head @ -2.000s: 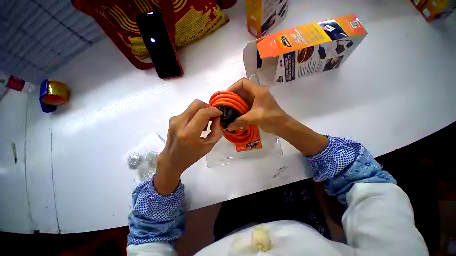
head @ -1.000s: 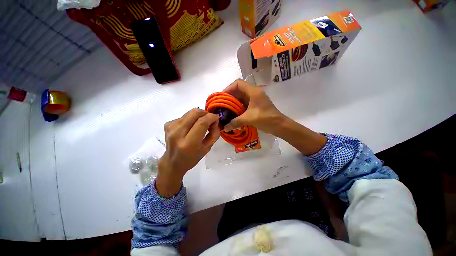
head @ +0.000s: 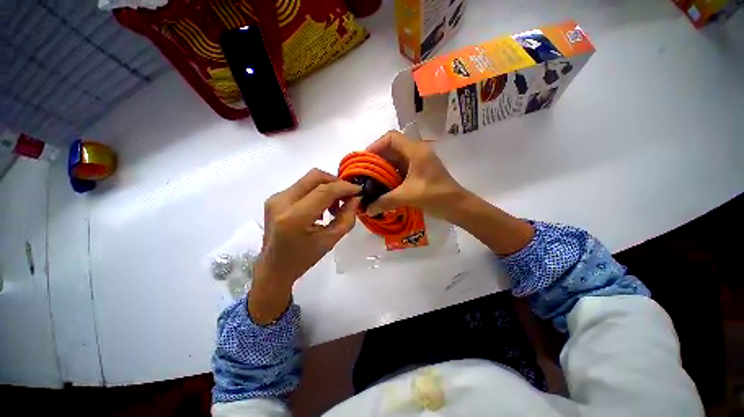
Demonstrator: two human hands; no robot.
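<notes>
The orange cable coil (head: 369,166) is held above the table in the middle of the view, with a black part (head: 369,189) at its centre. My right hand (head: 420,176) grips the coil from the right, thumb on the black part. My left hand (head: 303,222) has its thumb and forefinger pinched together at the left side of the black part; what is between the fingertips is too small to tell. An orange card (head: 407,238) and a clear plastic bag (head: 352,259) lie beneath the coil.
An open retail box (head: 504,80) lies behind the coil, another box (head: 427,26) beyond it. A smartphone (head: 258,80) leans by a red tote bag (head: 314,37). A bag of round parts (head: 234,265) lies near my left wrist, tape rolls (head: 91,163) far left.
My left hand's fingers have shifted slightly at the black part. My right hand keeps its grip on the coil. The whole view has moved a little.
</notes>
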